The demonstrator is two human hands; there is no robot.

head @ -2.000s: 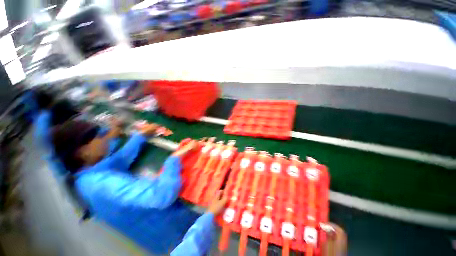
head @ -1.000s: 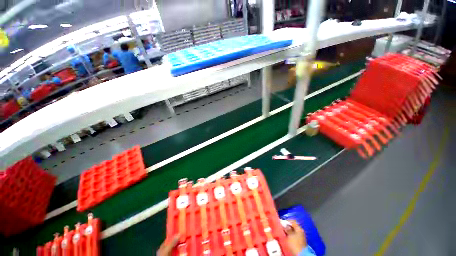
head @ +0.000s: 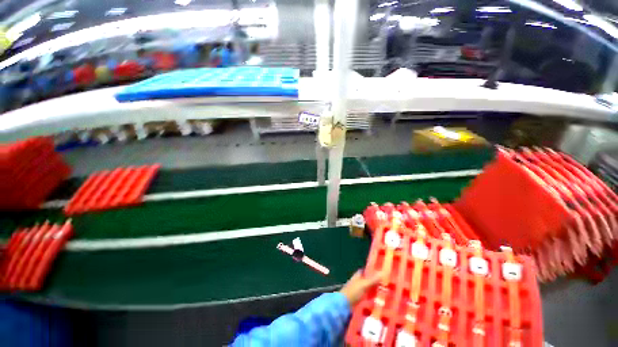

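Note:
A red slotted tray (head: 467,298) of watches with pink straps is at the lower right, its watches showing whitish case backs. My left hand (head: 362,284), in a blue sleeve, grips the tray's left edge. My right hand is not visible; the tray's right and lower parts run towards the picture's edge. Behind the held tray, another filled red tray (head: 434,215) lies partly hidden beside a tall leaning stack of red trays (head: 518,203) with strap ends hanging out. A single watch (head: 298,255) with a pink strap and white tag lies on the green surface.
A white post (head: 337,156) stands behind the bench, with a small round container (head: 357,226) at its foot. Further left are an empty-looking red tray (head: 114,188), a filled one (head: 34,256) and a red stack (head: 30,173). A blue tray (head: 217,83) lies on the white shelf.
The view has swung right. The held tray has moved from the belt's left part to the right, and now overlaps the view of the tray beside the stack. My right hand has gone out of sight.

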